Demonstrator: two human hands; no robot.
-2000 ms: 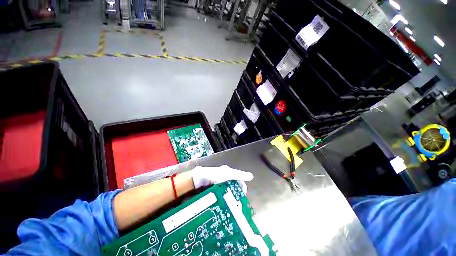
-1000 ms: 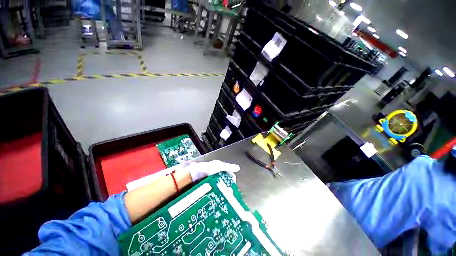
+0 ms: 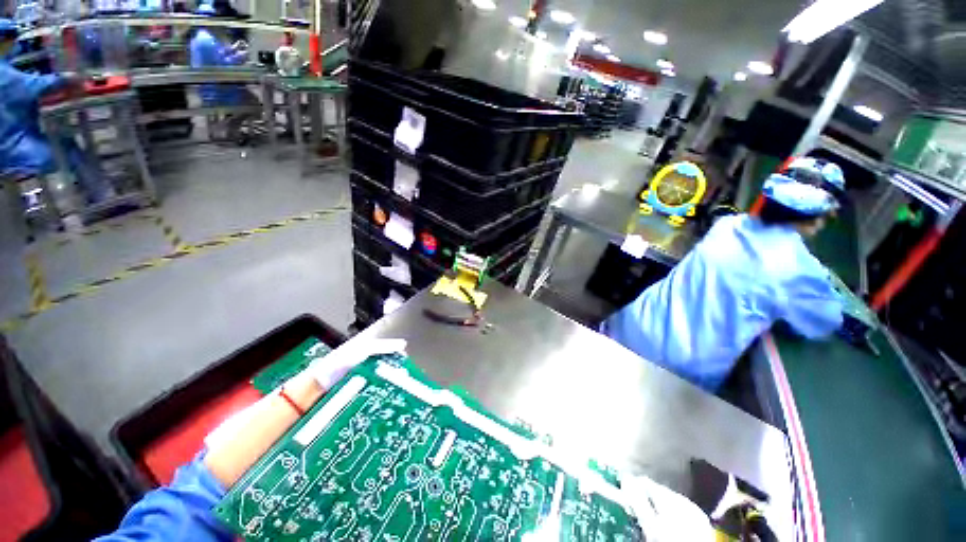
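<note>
A large green circuit board point(image 3: 413, 466) with white printed lines and a white strip along its far edge lies at the near edge of the steel table point(image 3: 530, 371). My left hand point(image 3: 355, 360), in a thin white glove, holds its far left corner. My right hand point(image 3: 673, 517), also gloved in white, is at its right end, blurred and partly cut off by the lower edge; its fingers do not show clearly. Dark-and-red side cutters point(image 3: 453, 318) lie beside the solder reel point(image 3: 470, 265) on its yellow base at the table's far corner.
An open black tote point(image 3: 132, 432) with red lining and a green board stands left. Stacked black totes point(image 3: 455, 148) rise beyond the table. The soldering iron holder point(image 3: 747, 521) is at the near right. A person in a blue smock point(image 3: 731, 291) leans over the green conveyor point(image 3: 879, 445).
The view has swung to the right and up. More of the board, my right hand, the soldering iron holder and the conveyor now show. The person in blue shows more fully.
</note>
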